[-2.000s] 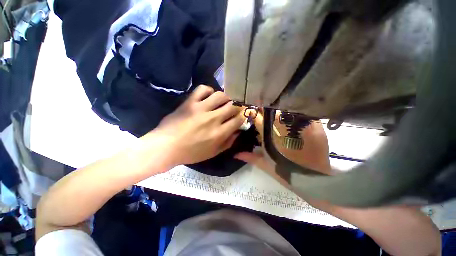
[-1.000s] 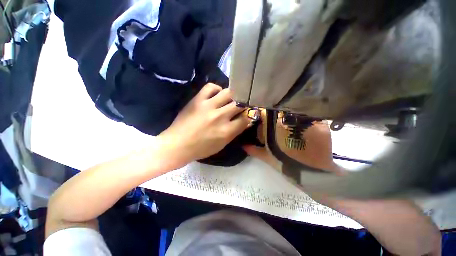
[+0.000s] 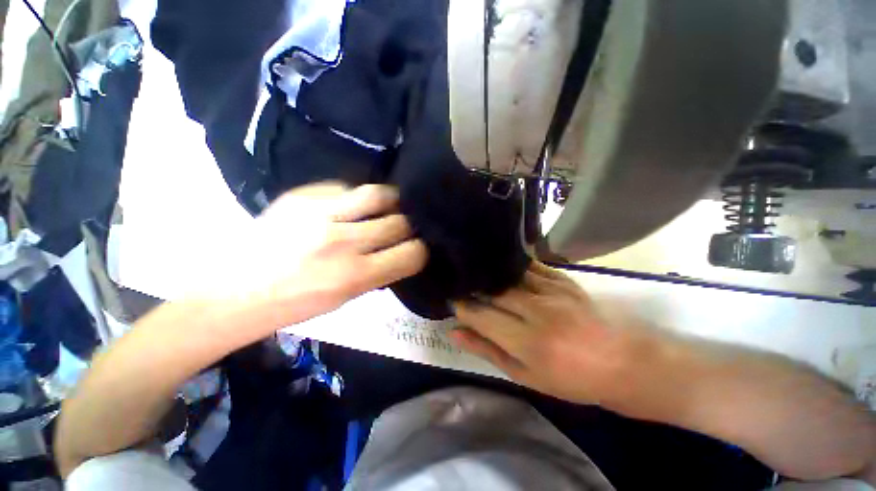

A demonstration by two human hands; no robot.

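A dark garment piece [image 3: 471,235] with pale grey strips lies on the white machine table, left of and below the sewing machine head [image 3: 519,86]. My left hand [image 3: 346,240] has its fingers bent on the cloth's left part; its back is overexposed and its thumb is hidden. My right hand [image 3: 543,326] holds the cloth's near right edge with its fingertips, below the needle area. A thin metal bar [image 3: 523,216] stands at the cloth's right edge. The needle tip and presser foot are not clear.
A rounded grey-green machine part [image 3: 672,125] blocks the view right of the head. A coiled spring with a knurled knob [image 3: 752,251] is farther right. Cloth pieces [image 3: 96,173] pile at far left. Faint scale marks [image 3: 423,338] run along the table's front edge [image 3: 384,350].
My right hand has come out from behind the machine parts, nearer to me. My left hand has moved left, away from the needle area. The view has shifted, and more dark cloth shows between the hands.
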